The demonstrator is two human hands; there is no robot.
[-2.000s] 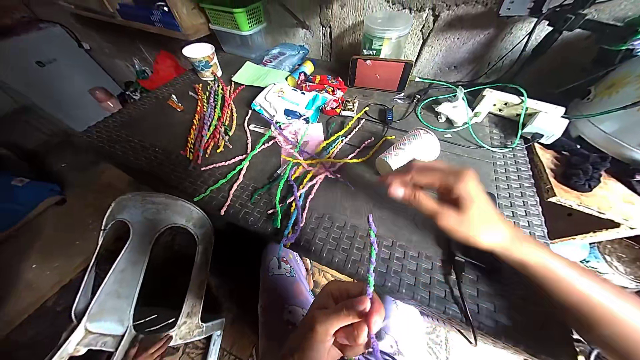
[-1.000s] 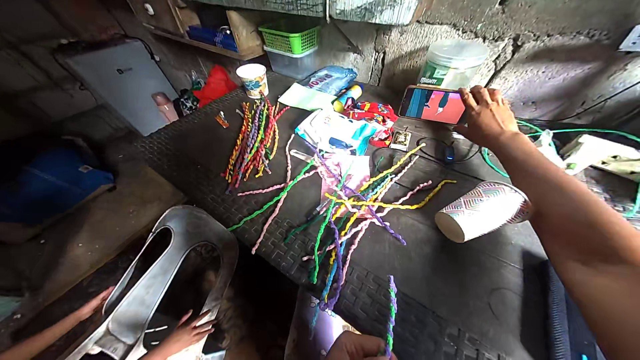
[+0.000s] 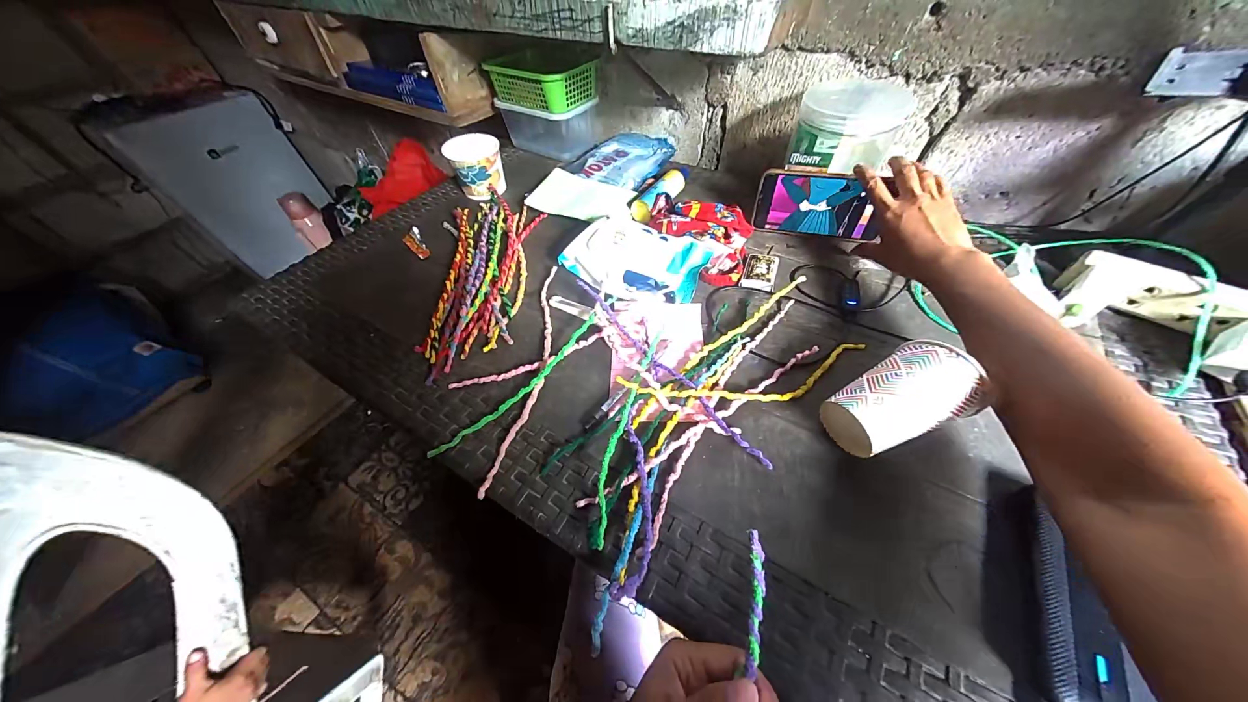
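My left hand (image 3: 707, 673), at the bottom edge, pinches a purple-and-green twisted strand (image 3: 757, 595) that stands upright. My right hand (image 3: 912, 214) reaches far forward, its fingers at the right end of a smartphone (image 3: 817, 205) showing a coloured picture; whether it grips the phone I cannot tell. The phone leans in front of a clear plastic jar (image 3: 848, 122). Loose twisted strands in yellow, pink, green, purple and blue (image 3: 639, 507) lie crossed on the dark table (image 3: 877, 526). Further left lies a bundle of multicoloured twisted strands (image 3: 478, 283). A patterned paper cup (image 3: 902, 400) lies on its side under my right forearm.
Plastic packs (image 3: 634, 258), a white paper cup (image 3: 474, 168), and a green basket (image 3: 542, 80) on a clear box stand toward the back. Green cord and a power strip (image 3: 1150, 292) are at right. Another person's hand (image 3: 229, 678) touches a white plastic chair (image 3: 210, 546) at lower left.
My right hand has moved from above the table near the paper cup to the phone, whose picture has changed. My left hand still holds the strand. Another person's hands have moved at the chair.
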